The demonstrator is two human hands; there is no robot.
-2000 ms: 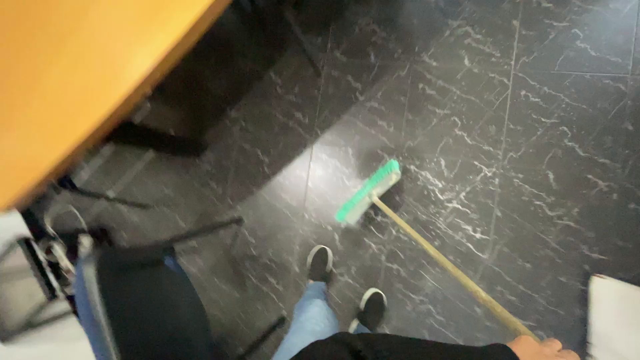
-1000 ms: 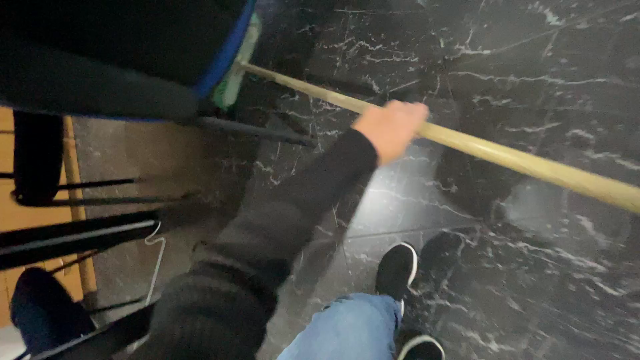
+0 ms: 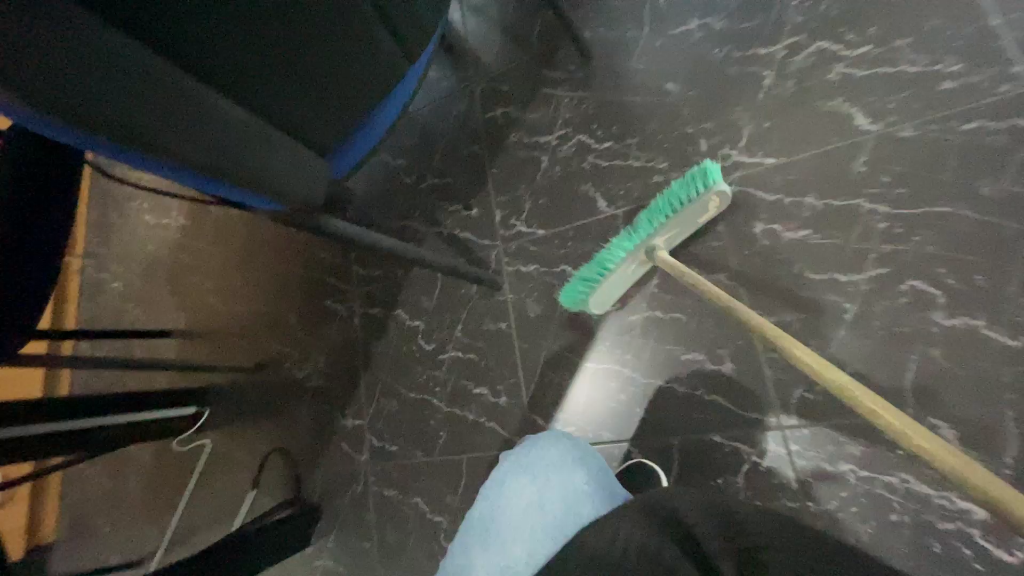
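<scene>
A push broom with green bristles and a pale head (image 3: 652, 244) rests on the dark, white-veined tile floor (image 3: 448, 344). Its wooden handle (image 3: 832, 376) slants down to the right and leaves the view at the right edge. Neither of my hands is in the frame, so what holds the handle's far end is hidden. My leg in light blue jeans (image 3: 544, 496) and dark clothing (image 3: 680, 536) show at the bottom, below the broom head.
At the upper left stands a chair with a black and blue seat (image 3: 256, 104); its dark leg (image 3: 408, 256) reaches toward the broom. More dark furniture legs and a white cable (image 3: 188, 488) lie at the lower left, beside a wooden edge (image 3: 68, 280).
The broom head, beside the chair's blue edge a second ago, now lies on open floor to the right of the chair. The hand seen on the handle then has left the view.
</scene>
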